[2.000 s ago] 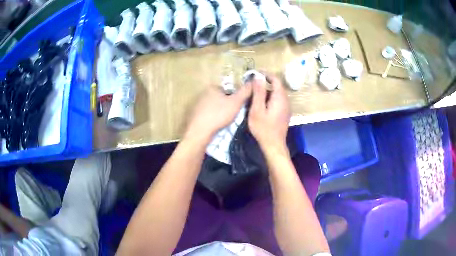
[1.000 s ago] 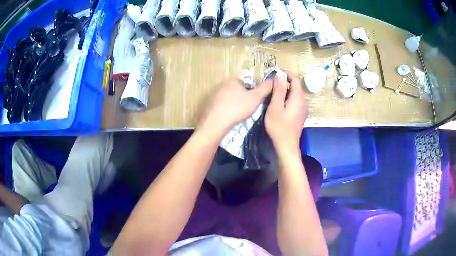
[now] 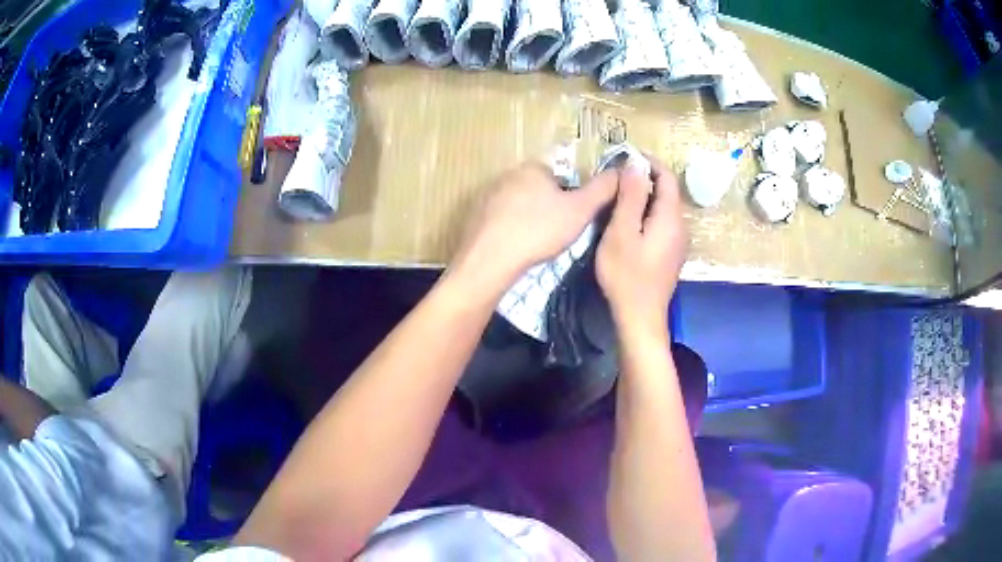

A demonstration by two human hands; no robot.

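My left hand and my right hand are close together over the board's front edge. Between them they hold a white-grey patterned shell, its narrow end up at my fingertips and its wide part hanging down over my lap. A glossy black moulded part lies against the shell's right side, held with it. My fingers hide where the two pieces meet. A small white patterned piece shows just beyond my left fingers; whether I touch it I cannot tell.
White-grey shells stand in a row along the back; another shell lies left. A blue crate holds black parts. A glue bottle, round white pieces and thin sticks are at right. A seated person's leg is at lower left.
The camera view has shifted, so the bench items sit further right and higher. Both hands stay together, holding the same shell and black part, with little visible change in grip.
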